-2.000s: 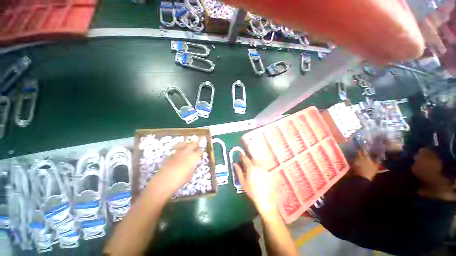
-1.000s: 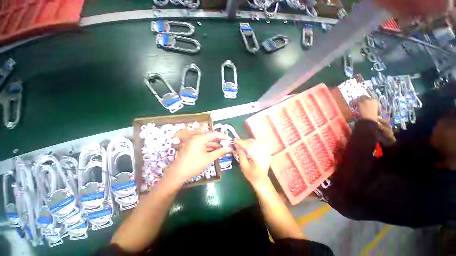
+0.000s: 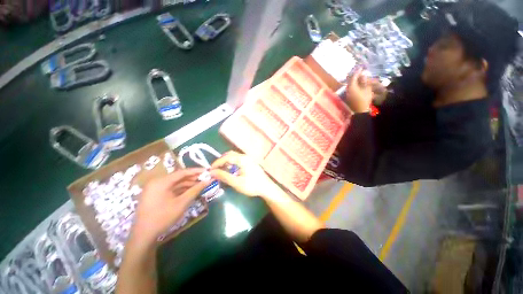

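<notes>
My left hand and my right hand meet fingertip to fingertip over the green surface. Between them they pinch a small white ring; its details are blurred. A silver and blue lock unit lies just beneath the fingertips, partly hidden. My left hand and forearm cover part of a brown cardboard box that holds many white rings. A salmon-red parts tray with rows of pockets of tiny grains stands to the right of my right hand.
More lock units stand in a row at lower left. Several lie scattered on the green belt beyond a pale metal edge strip. A slanting grey post rises behind the tray. A seated person in dark clothing works at the right.
The view has swung right, so the box, tray and units appear further left. My left hand came from the box to my right hand; the two remain together at the fingertips.
</notes>
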